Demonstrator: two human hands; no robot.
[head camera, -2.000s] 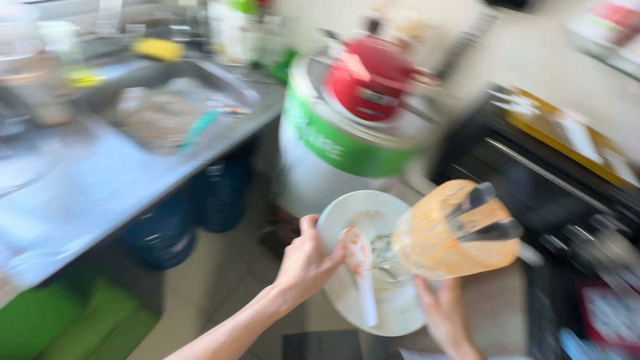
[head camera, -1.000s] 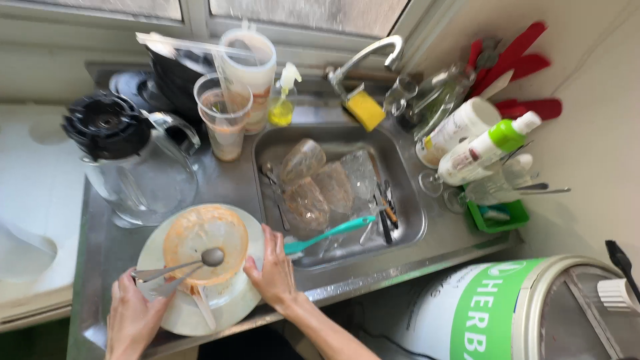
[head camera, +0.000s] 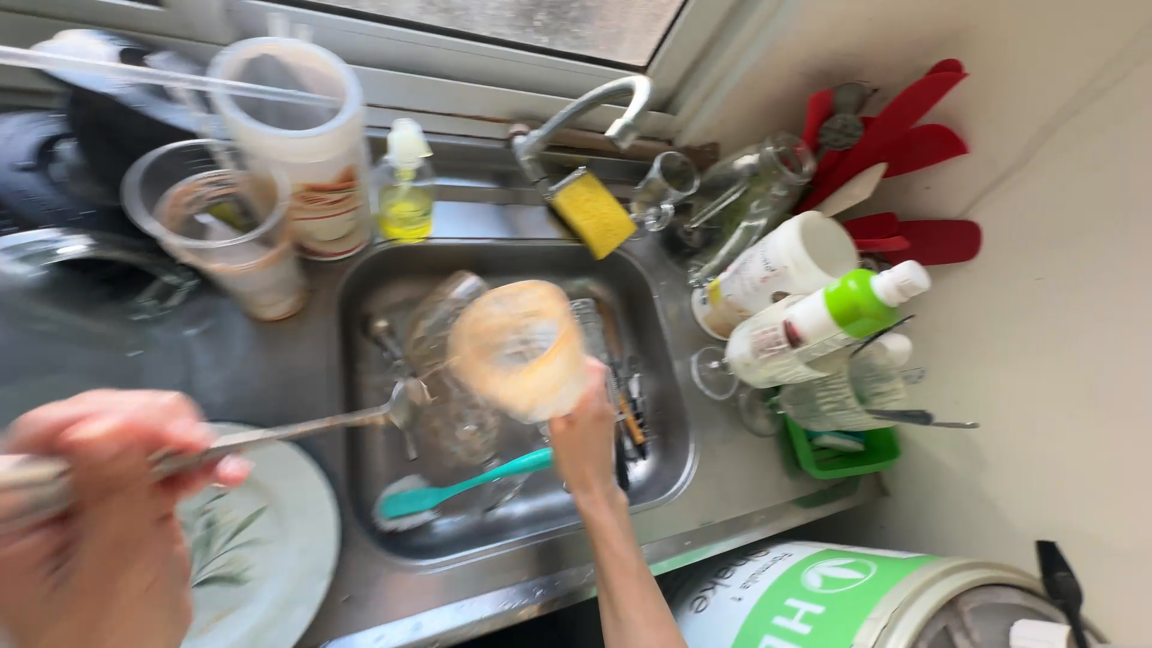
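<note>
My left hand (head camera: 112, 504) is closed around the handles of metal cutlery; a long metal spoon (head camera: 315, 427) points right from it toward the sink. Below that hand a pale plate (head camera: 279, 549) with a leaf pattern lies on the counter. My right hand (head camera: 585, 432) grips a plastic container (head camera: 517, 351) smeared with orange residue, tilted above the steel sink (head camera: 666, 486). Beneath it in the basin are clear glasses or cups (head camera: 468, 423), partly hidden, a turquoise-handled brush (head camera: 468, 486) and some cutlery (head camera: 634, 405).
Behind the basin stand a faucet (head camera: 585, 108), a yellow sponge (head camera: 594, 211) and a soap bottle (head camera: 407, 189). Plastic cups (head camera: 220, 234) are at the left. Right of the sink are red spatulas (head camera: 909, 153), bottles (head camera: 828, 315) and a green basket (head camera: 841, 454); a large tub (head camera: 810, 594) stands below.
The orange-smeared container has left the plate and is over the sink in my right hand. My left hand has lifted the cutlery off the plate, which stays on the counter. The view has moved closer to the sink.
</note>
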